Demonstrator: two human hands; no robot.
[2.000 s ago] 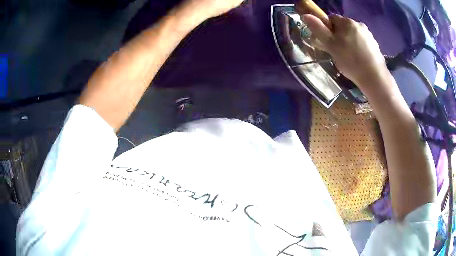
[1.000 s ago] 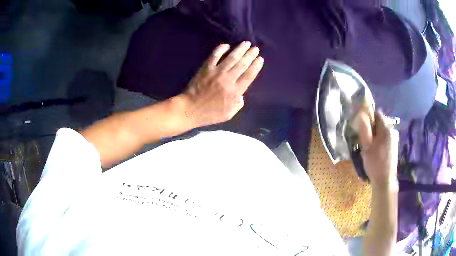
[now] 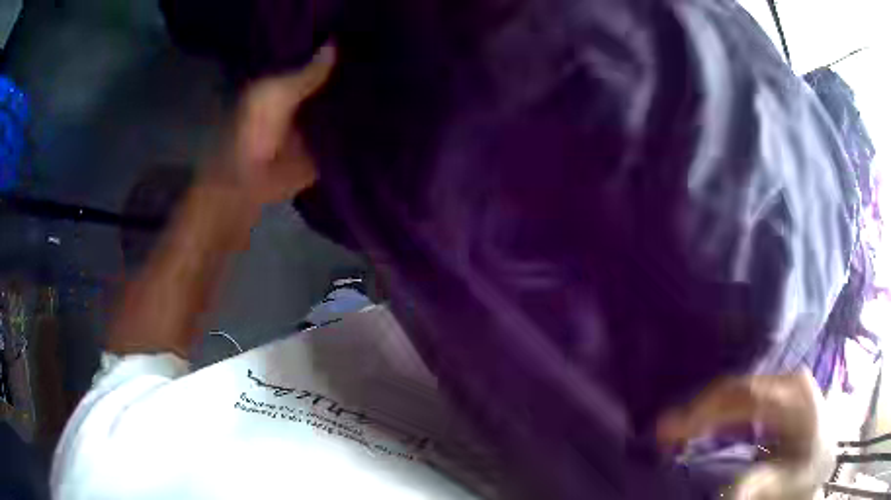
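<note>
A dark purple garment (image 3: pixel 547 215) is lifted and spread wide in front of me, blurred and covering most of the middle and right of the view. My left hand (image 3: pixel 278 127) is at its upper left edge, blurred, with the fingers closed on the cloth. My right hand (image 3: pixel 747 425) is at its lower right, gripping the cloth. The iron, the board and the perforated rest do not show; the garment fills that part of the view.
A grey floor shows at left with a blue object (image 3: pixel 12 132) at the far edge and a round dark stand base (image 3: pixel 161 205). Brighter purple cloth (image 3: pixel 845 332) hangs at far right. A dark rack-like thing (image 3: pixel 865 459) is at lower right.
My right hand has let go of the iron and now holds the garment. My left hand has moved from flat on the cloth to the left and grips its edge. The garment has risen off the board.
</note>
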